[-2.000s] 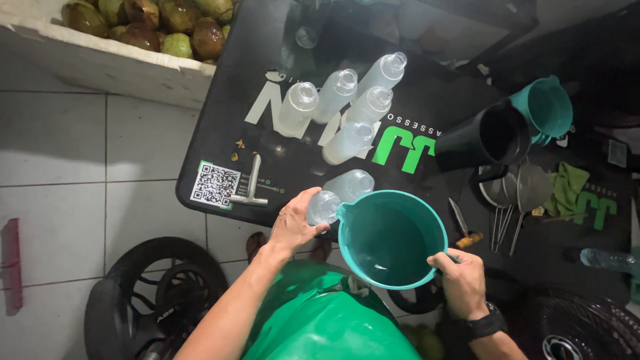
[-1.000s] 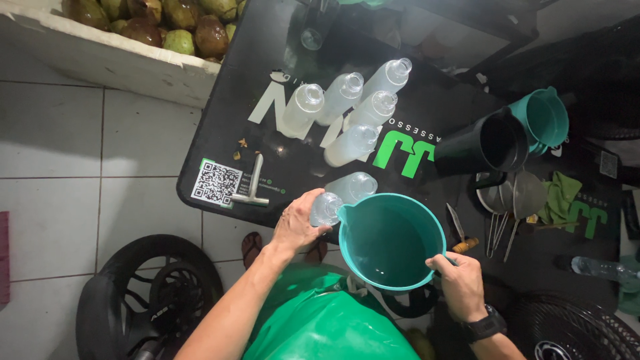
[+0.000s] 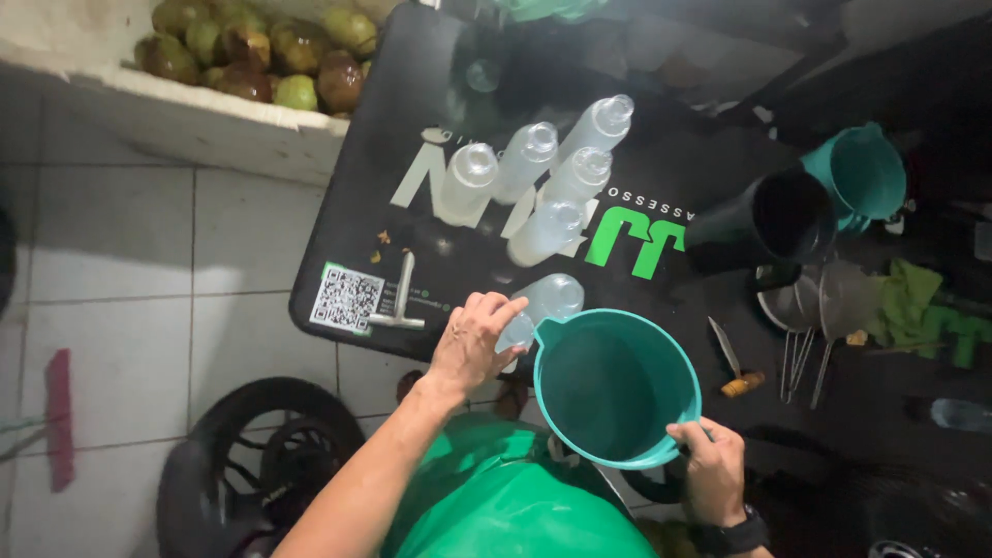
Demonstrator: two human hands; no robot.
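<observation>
My left hand (image 3: 474, 341) grips a clear plastic bottle (image 3: 515, 333) near its mouth, at the table's front edge. Against that mouth rests the spout of a teal plastic pitcher (image 3: 616, 387), which is tilted toward the bottle and holds liquid. My right hand (image 3: 709, 461) is closed on the pitcher's handle at its right side. Just behind the held bottle stands another clear bottle (image 3: 559, 296). Farther back, several bottles with cloudy liquid (image 3: 469, 182) stand close together on the black table (image 3: 480, 287). Whether liquid is flowing from the spout cannot be told.
A metal T-shaped tool (image 3: 401, 298) lies at the table's left corner. To the right are a black pitcher (image 3: 783, 217), a second teal pitcher (image 3: 868, 174), strainers (image 3: 798, 298), a knife (image 3: 726, 345) and a green cloth (image 3: 899, 302). Green coconuts (image 3: 294, 91) fill a foam box (image 3: 232, 116). A black wheel (image 3: 263, 465) stands lower left.
</observation>
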